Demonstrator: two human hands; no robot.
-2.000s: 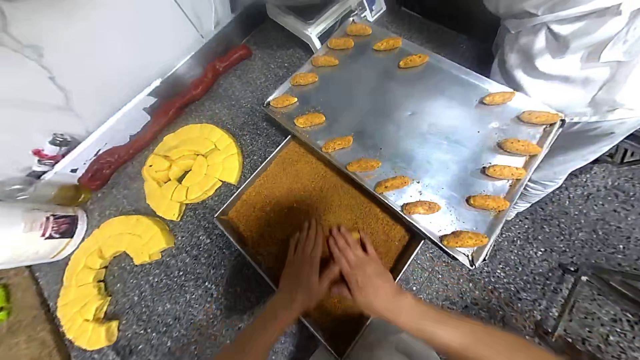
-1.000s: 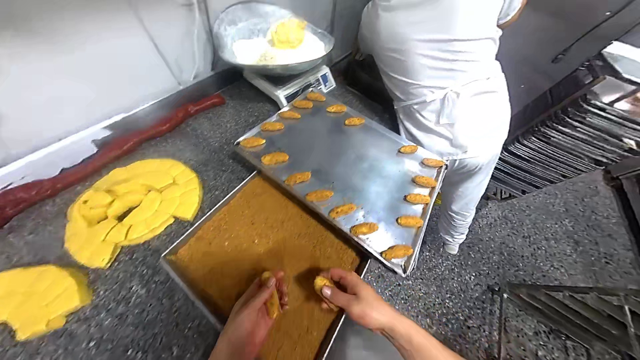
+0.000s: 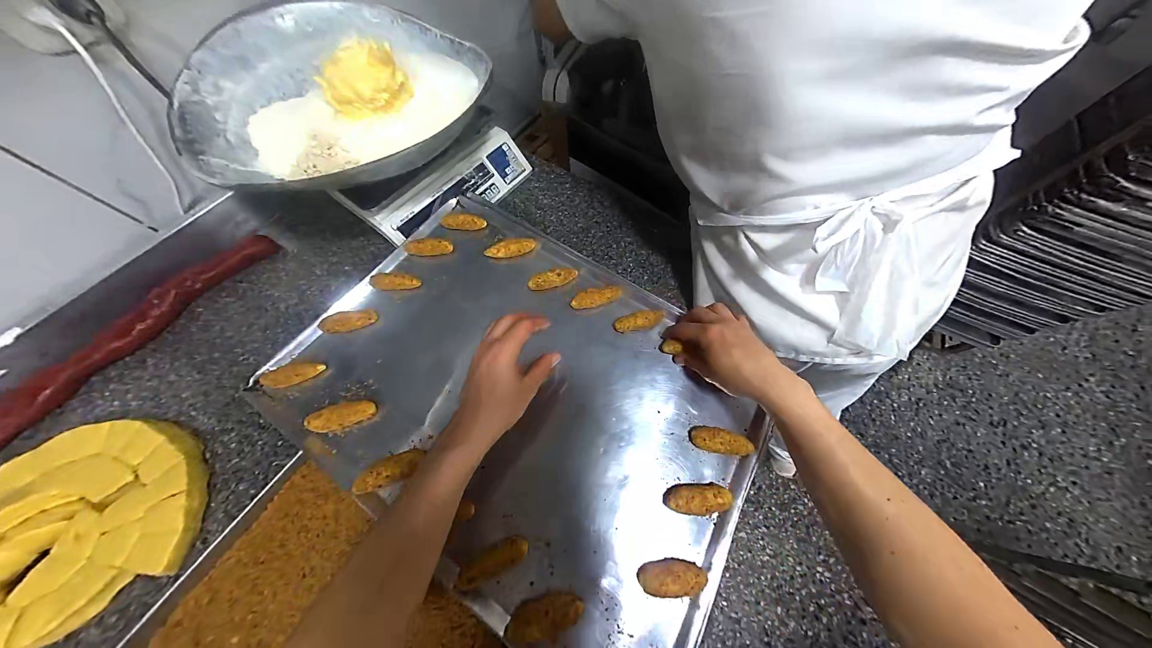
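My right hand (image 3: 723, 349) is at the far right edge of the metal baking tray (image 3: 576, 405), its fingers closed on a small crumb-coated dough piece (image 3: 671, 346). Over the tray's middle, my left hand (image 3: 506, 373) is held with fingers apart and nothing in it. Several oval crumb-coated dough pieces (image 3: 638, 320) lie along the tray's edges. Below my left forearm, a pan of brown crumbs (image 3: 279, 549) is partly hidden by the tray and my arm. Sliced yellow dough (image 3: 99, 513) lies coiled on the counter at the left.
A scale (image 3: 450, 180) carries a metal bowl (image 3: 207, 117) with white powder and a yellow mass. A long red roll (image 3: 135, 333) lies by the wall. A person in white (image 3: 837, 180) stands close behind the tray. Metal racks (image 3: 1053, 234) are at the right.
Both hands have moved from the crumb pan to over the baking tray. More dough pieces now lie along the tray's far edge. The view has shifted toward the tray.
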